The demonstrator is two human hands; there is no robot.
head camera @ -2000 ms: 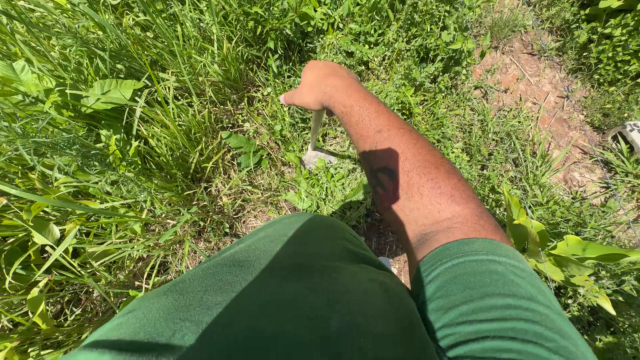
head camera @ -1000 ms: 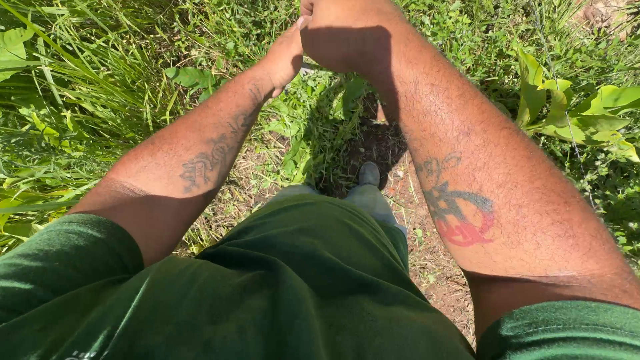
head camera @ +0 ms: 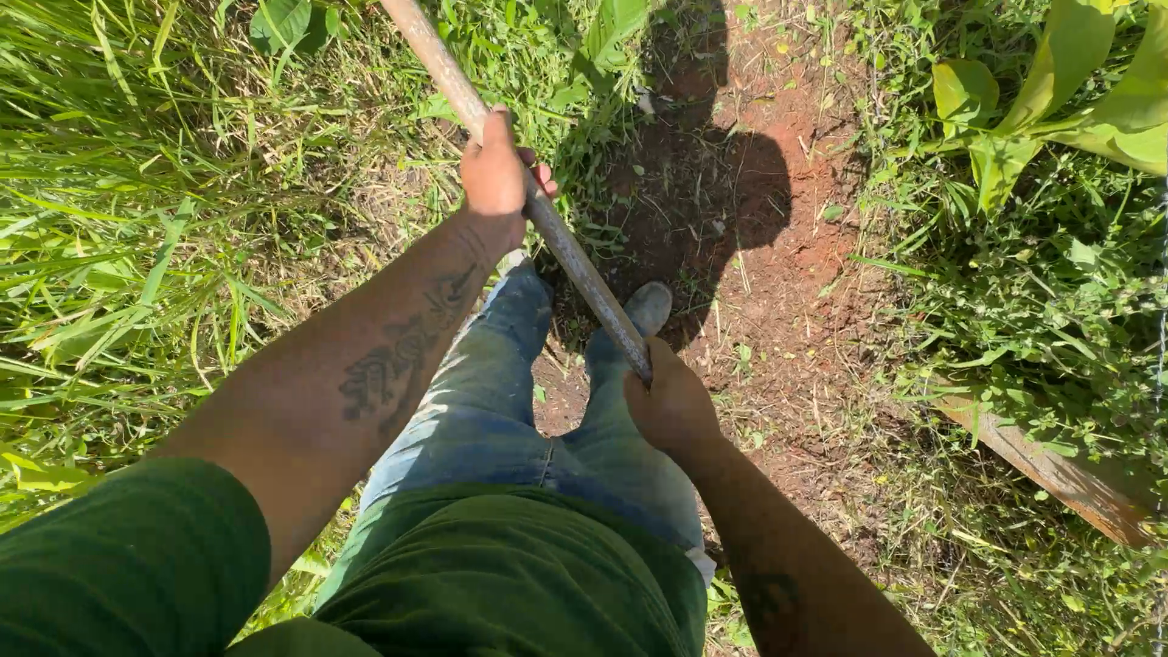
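Observation:
A worn wooden pole (head camera: pixel 579 269) runs slantwise from the top edge of the view down to my waist, in front of my legs. My left hand (head camera: pixel 497 178) is closed around its middle stretch, thumb along the wood. Lower and to the right, my right hand (head camera: pixel 671 401) grips the pole near its lower visible end. The pole's upper end lies outside the view, so what it carries there is hidden.
Bare reddish soil (head camera: pixel 776 228) stretches beside my boot (head camera: pixel 650 308). Tall grass (head camera: pixel 109 228) grows on the left. Broad-leaved plants (head camera: pixel 1077 109) and a wooden board (head camera: pixel 1049 465) lie on the right, with a thin wire at the far right edge.
Both hands, close together at the top a second ago, are now apart and nearer my body on the pole. Two seconds ago only one arm showed, reaching out. The view has shifted.

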